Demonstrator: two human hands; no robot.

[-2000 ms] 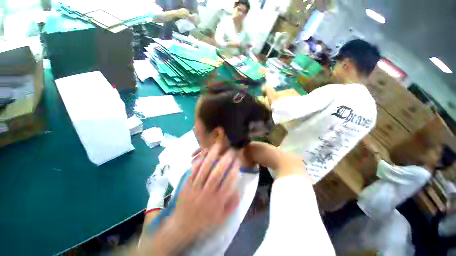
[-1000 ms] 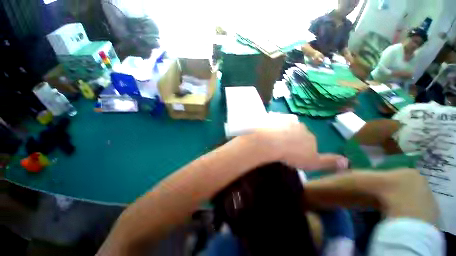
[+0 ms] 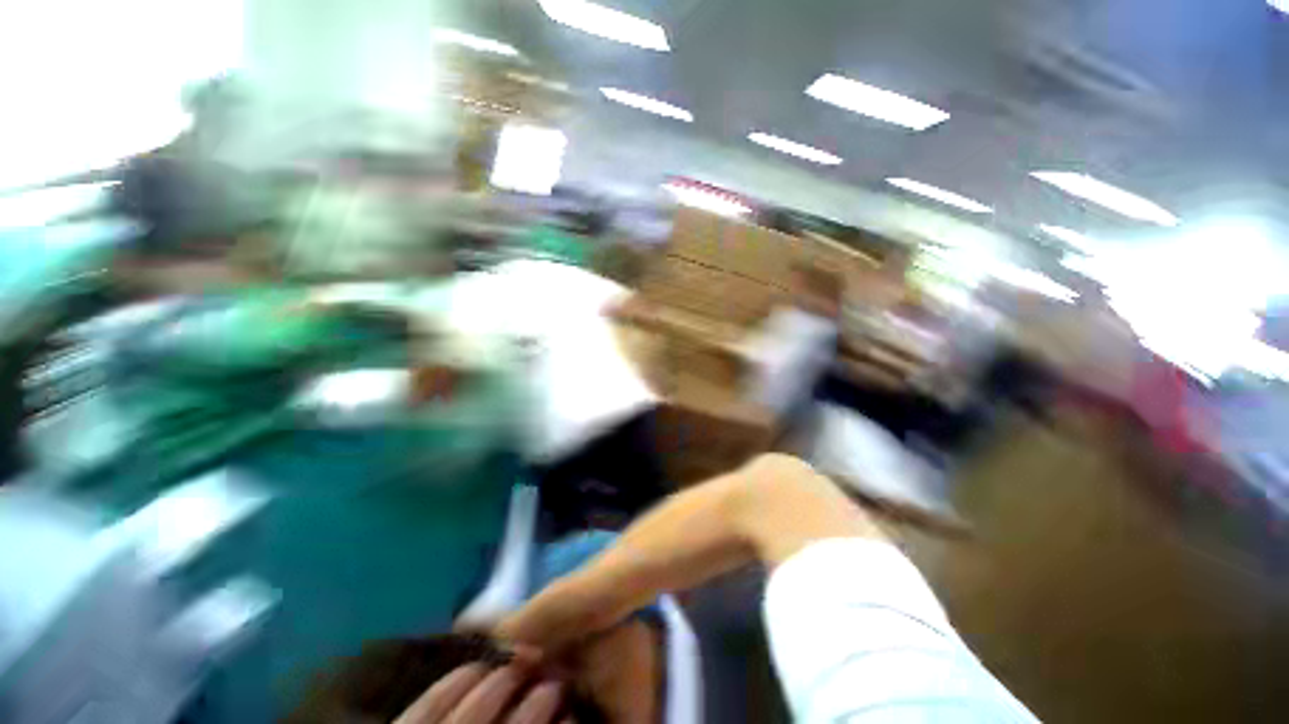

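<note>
The frame is strongly blurred. A seated or bent person's dark hair (image 3: 389, 673) is at the bottom edge, left of the middle, with a blue and white shirt beside it. My right hand (image 3: 587, 601) reaches in from the right, from a white sleeve, and lies by the head and neck; its fingertips are hard to make out. Bent fingers, apparently of my left hand (image 3: 488, 699), lie against the hair, cut off by the bottom edge. No tool shows in either hand.
The green table (image 3: 375, 530) is at the left, with blurred white sheets (image 3: 212, 516) and green printed blanks (image 3: 198, 375). A person in a white shirt (image 3: 544, 347) stands beyond it. Brown cartons (image 3: 714, 269) are stacked behind, with more people further right.
The view has swung right and up, away from the left part of the table. The head and my hands now sit lower in the picture, and my left arm has dropped mostly out of it.
</note>
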